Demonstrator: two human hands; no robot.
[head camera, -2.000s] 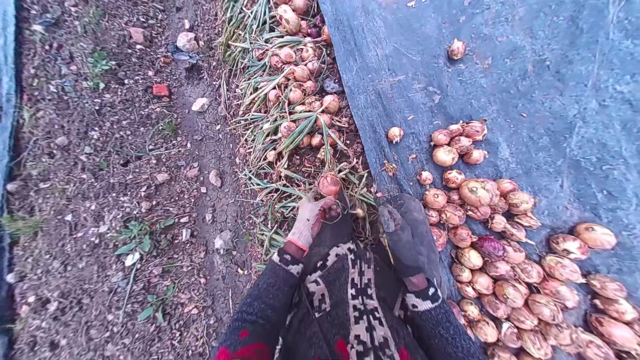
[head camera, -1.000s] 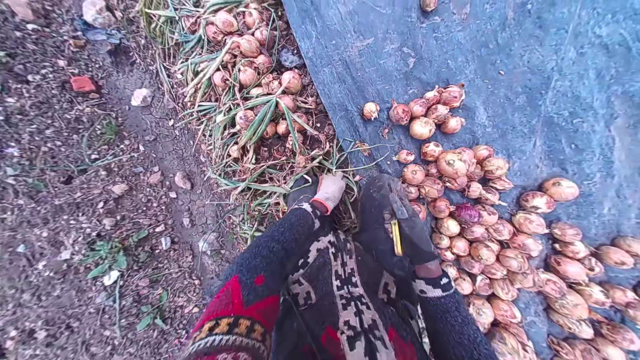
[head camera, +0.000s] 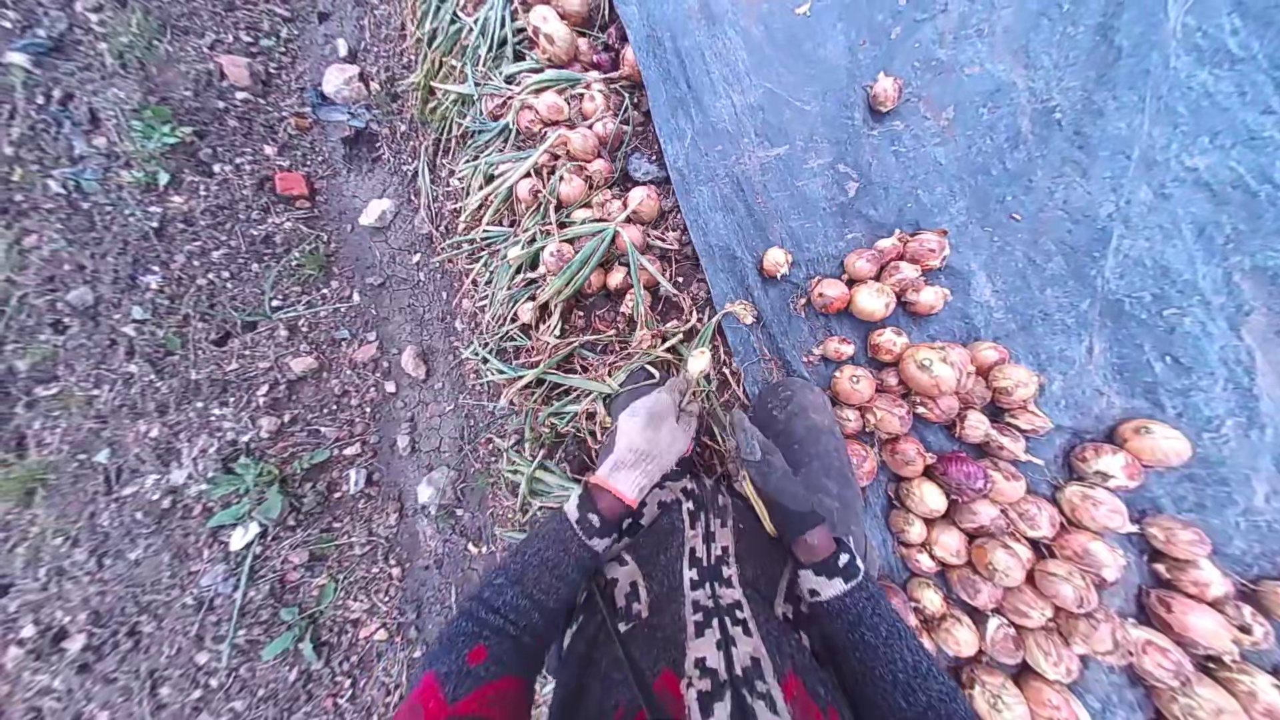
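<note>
My left hand (head camera: 648, 435), in a pale knitted glove, has its fingers closed around a small whitish onion (head camera: 699, 362) at the edge of the onion tops. My right hand (head camera: 775, 480), in a dark glove, rests beside my knee; a yellow-edged tool (head camera: 757, 503) shows along its palm side, partly hidden. Onions with green tops (head camera: 580, 190) lie in a row on the soil ahead of my left hand. Topped onions (head camera: 1000, 550) form a spread heap on the blue-grey plastic sheet (head camera: 960, 180) to the right, one of them purple-red (head camera: 958, 477).
Bare stony soil (head camera: 330, 420) with small weeds (head camera: 250, 495) runs along the left. A red brick piece (head camera: 292, 185) and pale stones (head camera: 345, 83) lie there. One loose onion (head camera: 885, 92) sits higher up on the sheet.
Two seconds ago my left hand held a larger pinkish onion; that one is gone from it, and a small whitish onion is there now. The view has shifted and come back.
</note>
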